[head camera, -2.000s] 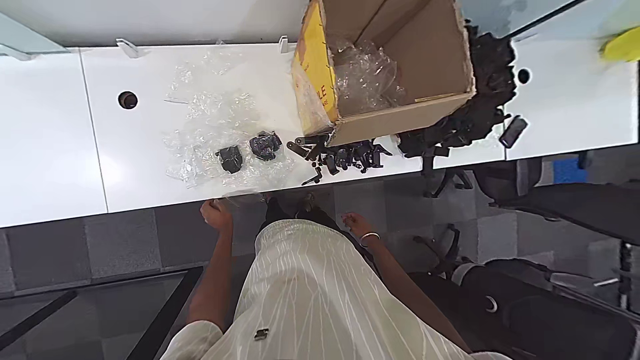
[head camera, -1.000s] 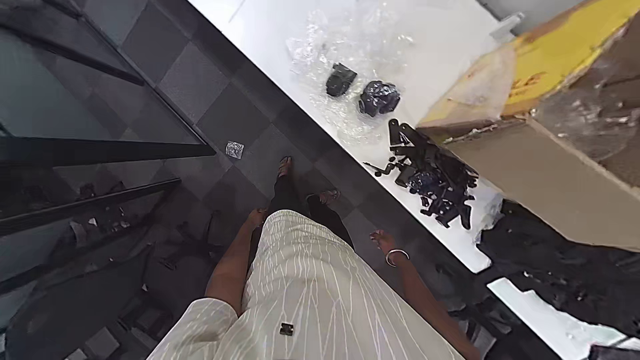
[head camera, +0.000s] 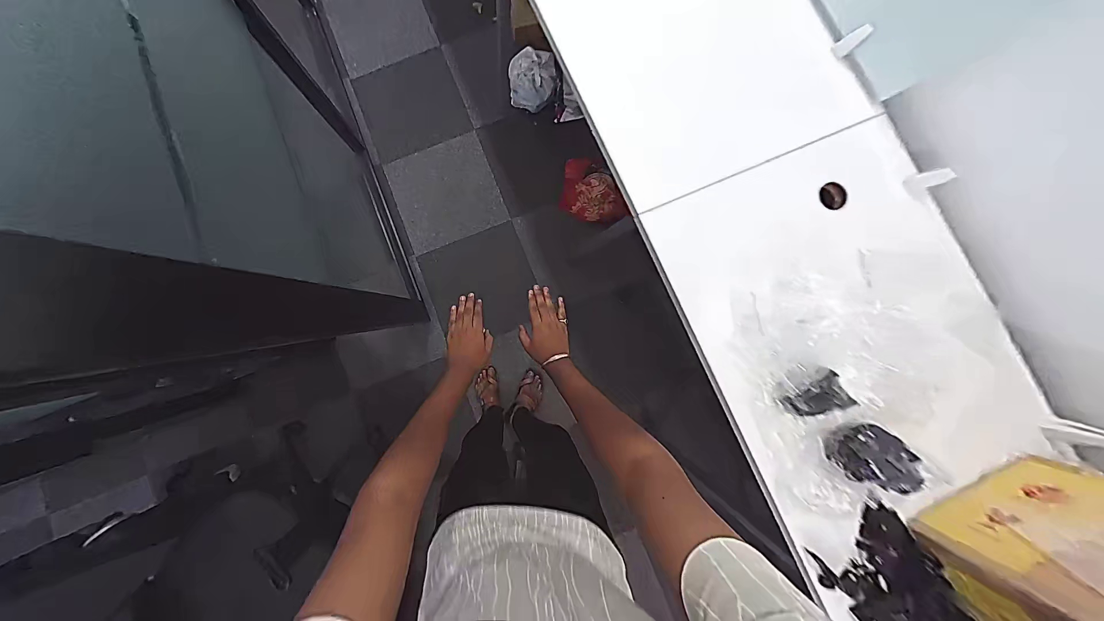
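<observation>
My left hand (head camera: 468, 335) is stretched out flat over the tiled floor, palm down, holding nothing. Beside it, a little to the right and not touching it, my right hand (head camera: 544, 326) is spread the same way, also with nothing in it; a ring and a pale bangle show on that side. To the right of both hands stands a long white table (head camera: 681, 164). On it lie clear plastic film (head camera: 811, 319), two dark bundles wrapped in plastic, one smaller (head camera: 818, 392) and one larger (head camera: 874, 457), and a pile of black parts (head camera: 901, 565).
A yellow and brown cardboard box (head camera: 1026, 526) stands on the table at the lower right. Under the table edge are a red patterned bag (head camera: 593, 191) and a whitish plastic bag (head camera: 532, 79). A glass partition with a dark frame (head camera: 345, 306) runs along the left.
Both hands have come up from beside the body and are now stretched out in front, side by side. The view has turned left, so the table now runs down the right side.
</observation>
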